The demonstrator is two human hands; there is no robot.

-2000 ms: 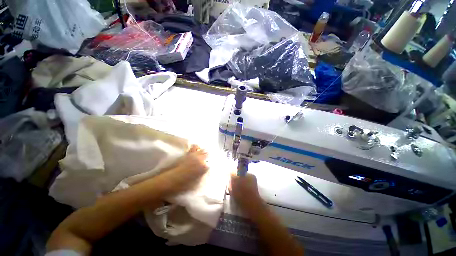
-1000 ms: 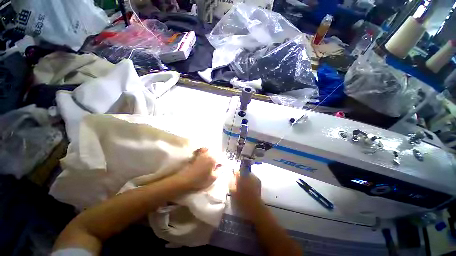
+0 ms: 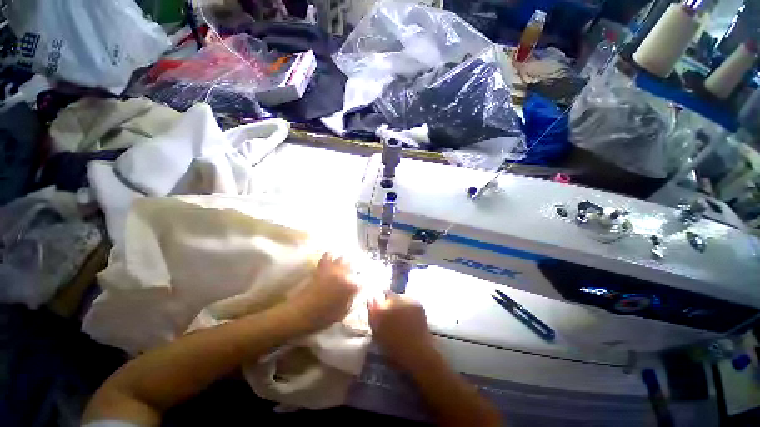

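Observation:
A large cream garment piece (image 3: 200,250) lies on the table left of the sewing machine (image 3: 517,242), its near part hanging in folds at the front edge. My left hand (image 3: 325,292) is on the cloth just left of the needle area, fingers bent and holding its edge. My right hand (image 3: 398,325) is close beside it, just in front of the presser foot area, fingers closed together at the cloth's edge. Bright lamp glare hides the fingertips, the needle and the exact grip. Dark thread snips (image 3: 523,314) lie on the machine bed to the right.
White cloth (image 3: 179,158) is heaped behind the cream piece. Clear plastic bags (image 3: 442,83) with dark cloth lie behind the machine. Thread cones (image 3: 667,40) stand at the upper right. A white carrier bag (image 3: 92,42) hangs at the upper left.
My right hand has shifted slightly left and towards me, away from the presser foot. My left hand remains on the cloth near the needle. The whole view has shifted slightly.

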